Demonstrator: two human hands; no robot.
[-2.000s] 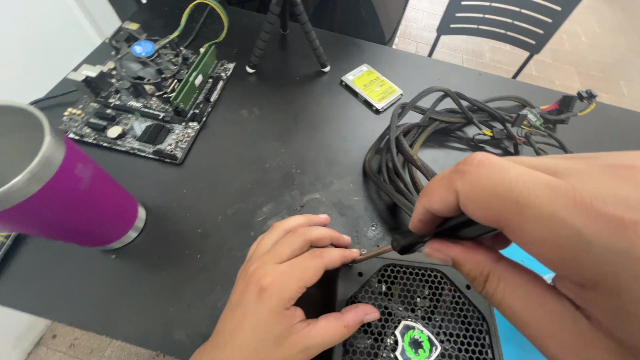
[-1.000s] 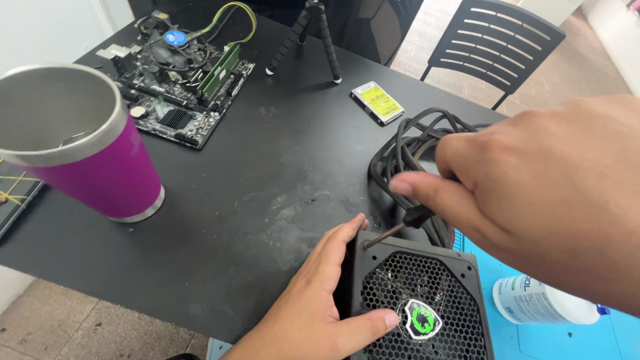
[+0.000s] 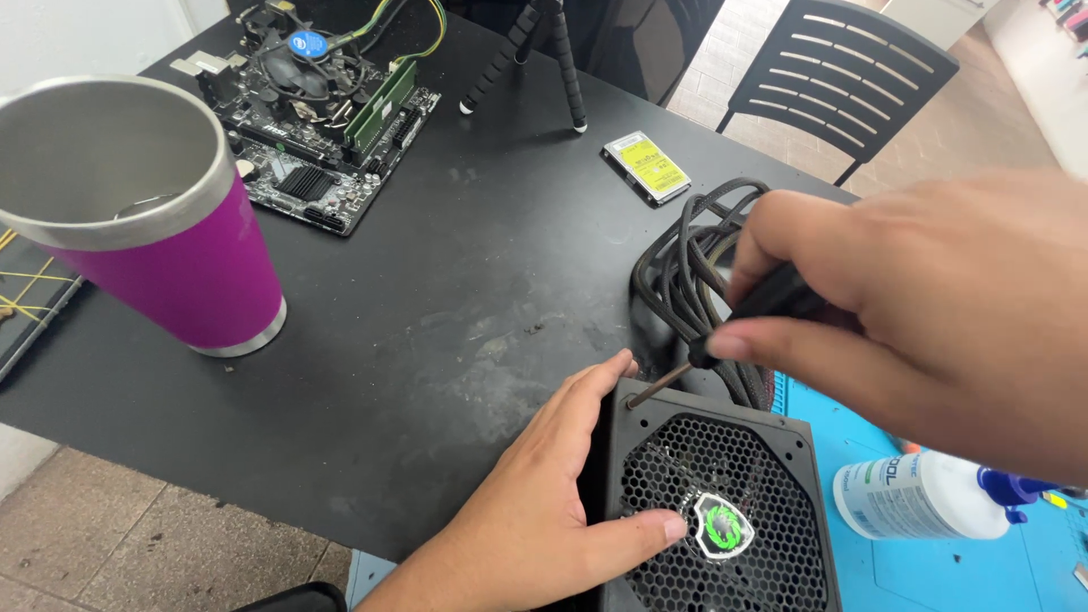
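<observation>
A black computer power supply unit (image 3: 748,442) with a honeycomb grille and a green-and-silver badge lies at the lower right of the view. My left hand (image 3: 561,493) grips its left side, the thumb resting on the grille near the badge. In my right hand (image 3: 884,297) is a screwdriver (image 3: 778,293) with a black handle, held tilted, its tip at the screw hole in the unit's upper left corner. Black sleeved cables (image 3: 680,263) are bundled just behind the unit, partly hidden by my right hand.
A purple steel tumbler (image 3: 170,272) stands at left, before a motherboard (image 3: 314,136) with cooler and memory. A small drive (image 3: 648,166) and tripod legs (image 3: 565,68) are farther back. A white bottle (image 3: 926,497) lies on a blue mat (image 3: 952,569) at right; a chair (image 3: 841,76) stands beyond the table.
Since two seconds ago, my left hand has gone from the unit's top edge to its left side. The screwdriver has come to a steeper tilt at the corner. The view has shifted.
</observation>
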